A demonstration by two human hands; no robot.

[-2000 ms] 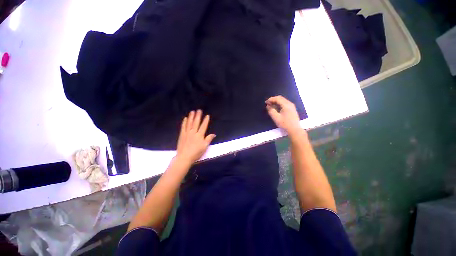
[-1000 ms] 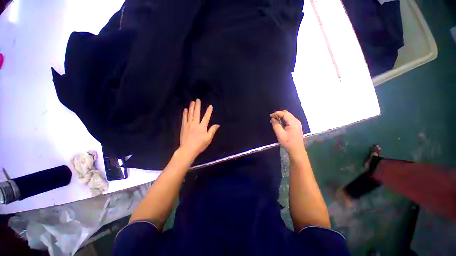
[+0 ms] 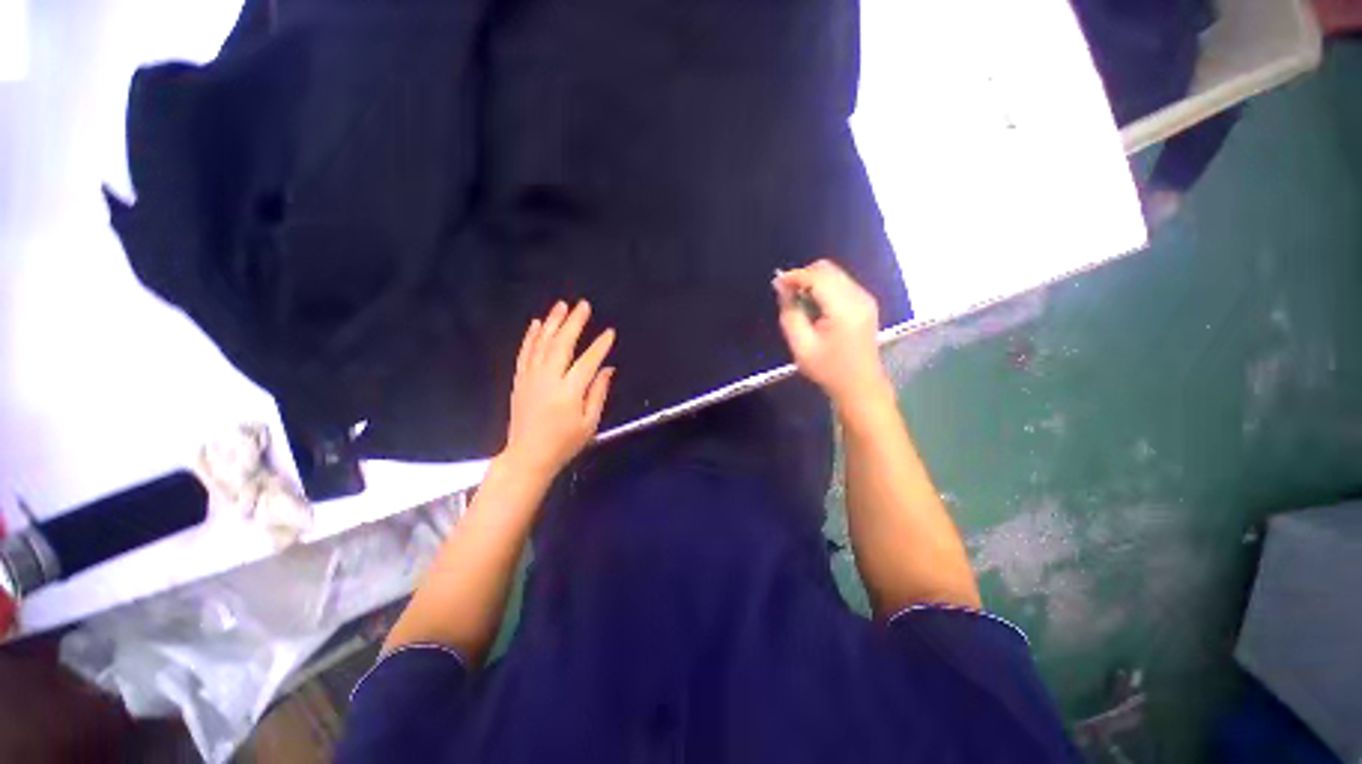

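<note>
A large dark garment (image 3: 642,194) lies spread over the white table and reaches its front edge. My left hand (image 3: 557,391) rests flat on the garment near that edge, fingers spread, holding nothing. My right hand (image 3: 834,326) is over the garment's right part with its fingers curled. A small tool, likely thread snips (image 3: 807,305), shows between the fingers, with a pale tip at the fingertips. Most of the tool is hidden by the hand.
On the table's left lie a black flask (image 3: 127,523), a crumpled cream rag (image 3: 257,481) and a flat black phone (image 3: 330,469). A plastic bag (image 3: 194,657) hangs below the edge. A cream tub (image 3: 1225,82) with dark cloth stands beyond the table's right end.
The view has shifted, so table and garment sit differently. My left hand stays flat on the cloth. My right hand stays curled over it. The person at the right has moved from the lower right.
</note>
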